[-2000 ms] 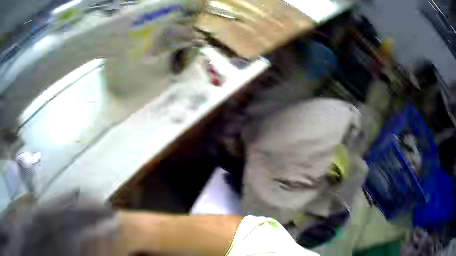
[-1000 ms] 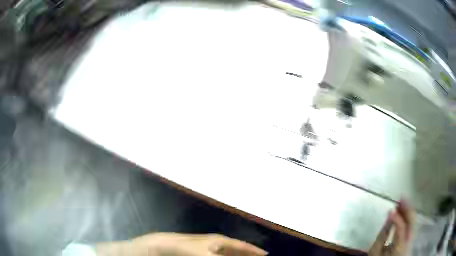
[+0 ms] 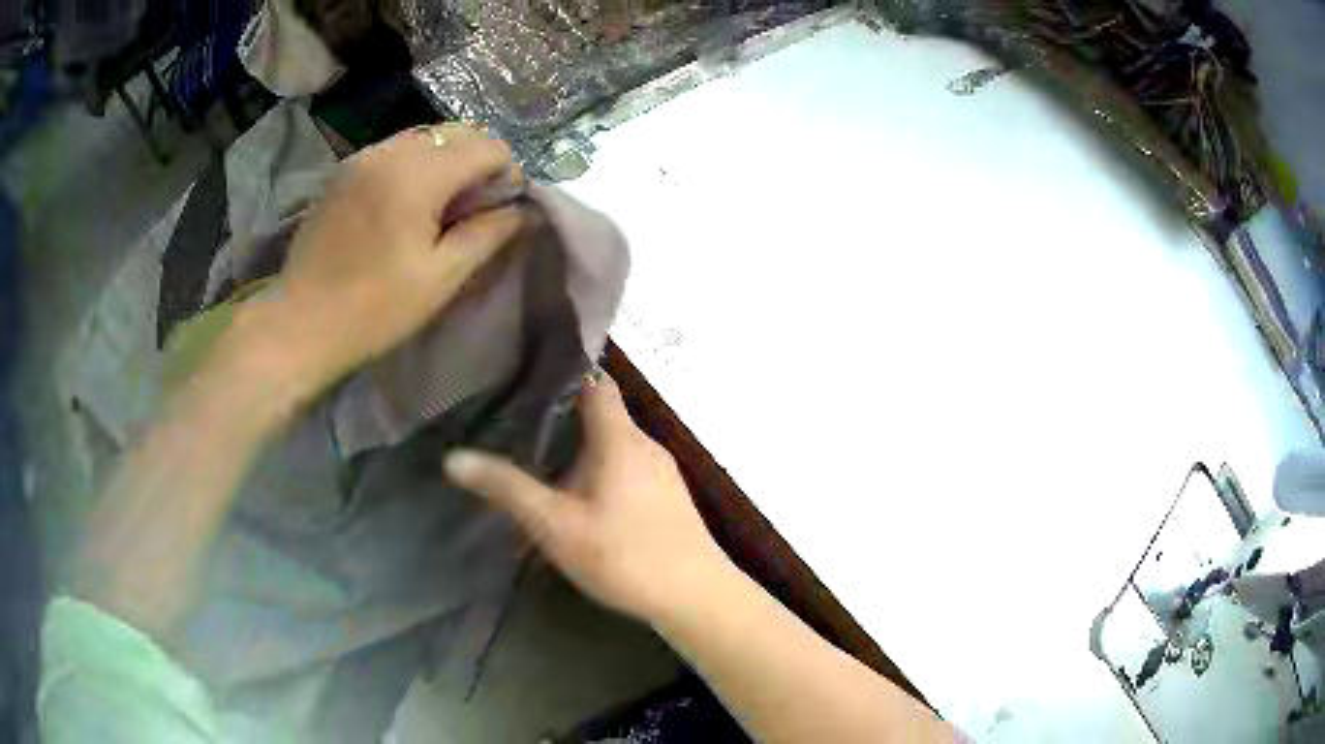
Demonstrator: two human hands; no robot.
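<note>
A large grey-mauve garment panel point(image 3: 480, 342) with darker parts hangs off the left end of the white table point(image 3: 872, 305). My left hand point(image 3: 400, 233), a ring on one finger, is closed on its upper edge. My right hand point(image 3: 618, 502) is lower and to the right, at the table's edge; its thumb and fingers are apart. Its index fingertip is against the cloth's edge, and blur hides whether it grips. The cloth hangs down below and behind both hands. An olive part point(image 3: 218, 327) shows behind my left forearm.
The sewing machine's needle area point(image 3: 1206, 618) is at the lower right, cut off by the frame. Clear plastic point(image 3: 538, 58) lies beyond the table's far left corner. Dark cloth bundles point(image 3: 1192, 87) are at the upper right. The brown table edge point(image 3: 756, 538) runs beside my right forearm.
The view has swung left from the machine to the table's left end. My hands, empty a second ago as far as seen, are now at the garment panel, with my left hand holding it.
</note>
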